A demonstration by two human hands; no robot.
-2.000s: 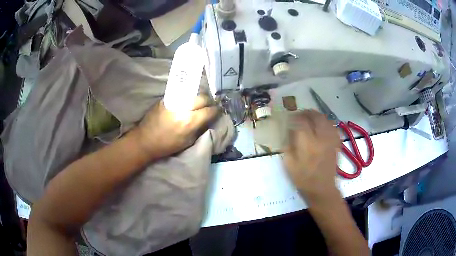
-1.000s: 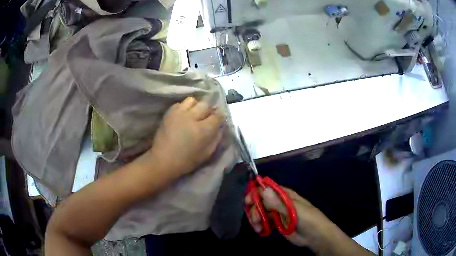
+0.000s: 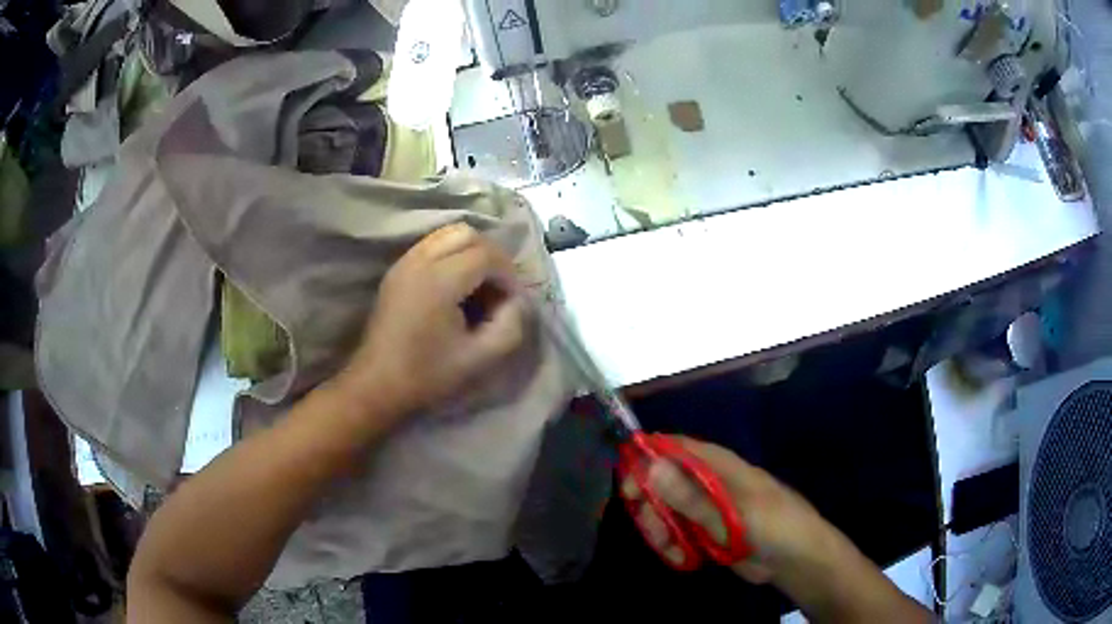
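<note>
The grey-brown garment piece (image 3: 402, 488) lies over the table's left part and hangs past its front edge. My left hand (image 3: 445, 317) is on it near its right edge, thumb and fingers bent together; whether they pinch cloth or thread is hard to tell. My right hand (image 3: 701, 506) holds the scissors (image 3: 665, 469) by the red loops. The blades look nearly closed and point up-left to the garment's edge by my left fingertips. A dark panel (image 3: 563, 488) hangs below the blades. A yellow-green patch (image 3: 253, 335) shows inside the garment.
The sewing machine (image 3: 732, 73) stands behind, its needle area (image 3: 543, 134) beyond the garment's top edge. The white table (image 3: 829, 268) curves to the right. More cloth (image 3: 207, 37) is heaped at the back left. A round fan-like grille (image 3: 1079, 500) is at the lower right.
My right hand left the machine side, took the scissors from the bed and brought them to the garment edge. The garment came forward from the needle. Lately the blades moved slightly up-left.
</note>
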